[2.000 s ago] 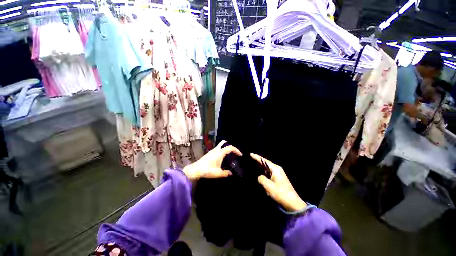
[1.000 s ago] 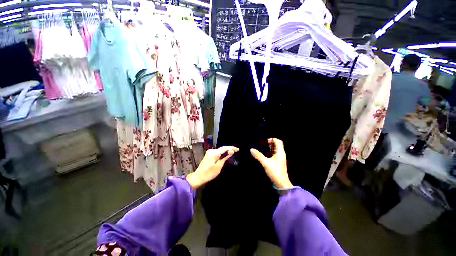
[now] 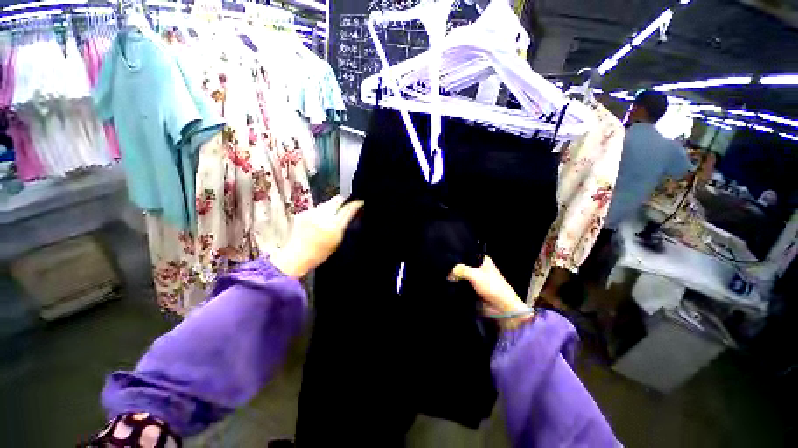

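Black garments (image 3: pixel 503 192) hang in a thick row at the centre. A black garment (image 3: pixel 367 324) is spread between my hands, with a small white strip, perhaps a care label (image 3: pixel 400 277), showing on it. My left hand (image 3: pixel 317 234) holds its left edge. My right hand (image 3: pixel 490 287) grips bunched black cloth lower on the right; a dark shape at its fingertips cannot be told apart from the cloth. White plastic hangers (image 3: pixel 490 52) crowd above, and one white hanger (image 3: pixel 407 131) dangles tilted in front.
Teal tops (image 3: pixel 149 114) and floral dresses (image 3: pixel 254 184) hang on the left, another floral dress (image 3: pixel 588 188) on the right. A person (image 3: pixel 643 166) stands by a white worktable (image 3: pixel 691 269) at right. A chalkboard (image 3: pixel 354 52) is behind. A box-like stack (image 3: pixel 66 276) lies low left.
My hands have moved apart: left hand up and left to the garment's edge, right hand slightly right and down. The white strip now shows. The view has turned right.
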